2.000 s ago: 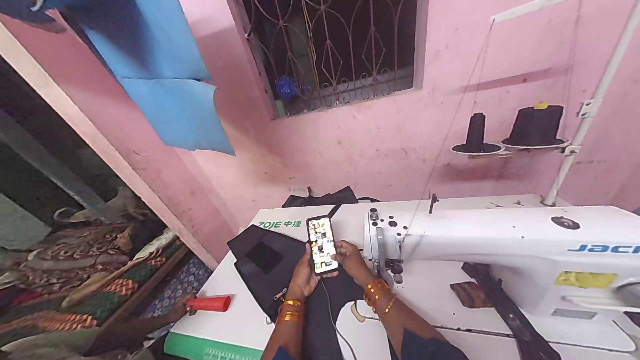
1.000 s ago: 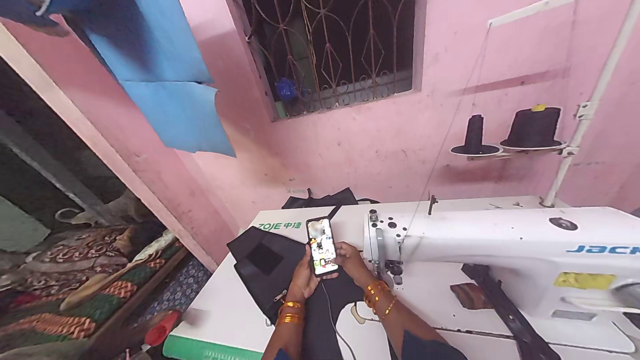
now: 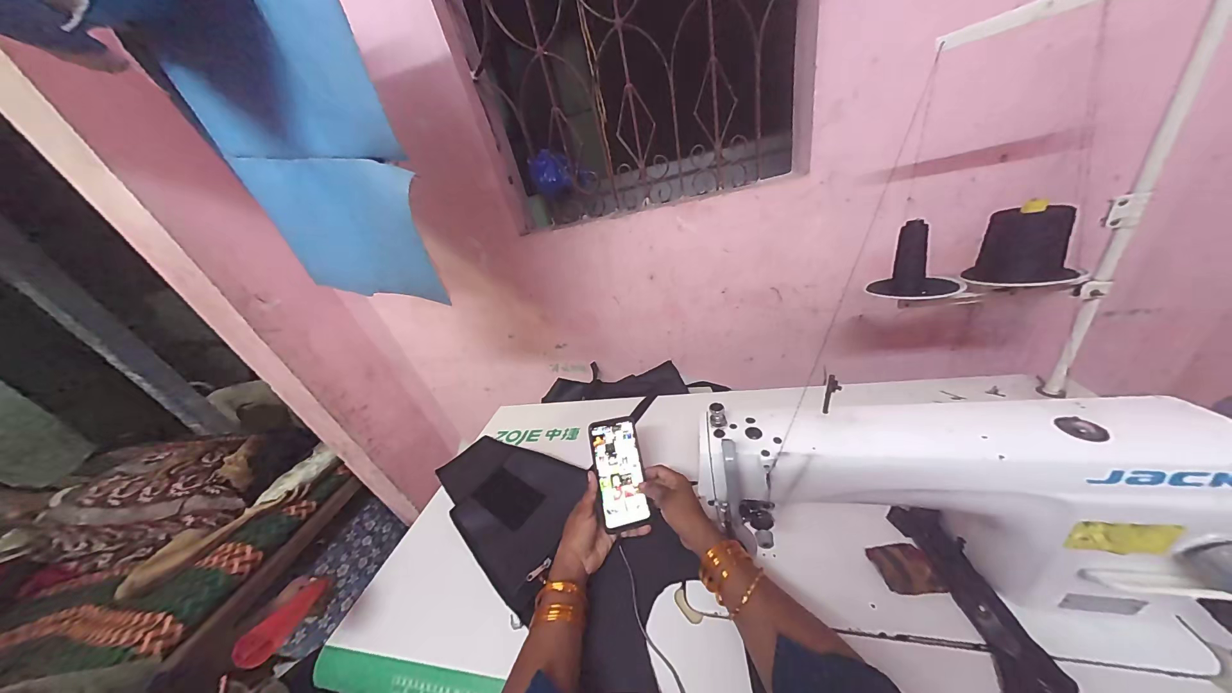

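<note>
A smartphone [image 3: 619,476] with a lit screen rests in my left hand [image 3: 585,531], whose fingers wrap its lower left edge. My right hand [image 3: 676,499] is at the phone's right side, its thumb or finger over the lower screen. A thin cable [image 3: 635,606] runs down from the phone's bottom. Beneath both hands lies black fabric [image 3: 525,505] with a zipper and a dark square patch, spread on the white sewing table [image 3: 414,597]. Just right of my right hand is the needle end of a white Jack sewing machine [image 3: 866,452].
Two black thread cones [image 3: 1020,245] stand on a rack at right. More black fabric [image 3: 626,383] lies at the table's back edge by the pink wall. A black strip [image 3: 982,606] lies by the machine. At lower left are a red object [image 3: 279,621] and a bed with patterned cloths [image 3: 144,500].
Another person's hand, at the red object by the table's left edge two seconds ago, is out of view. The red object is now lower, off the table. My hands have barely moved.
</note>
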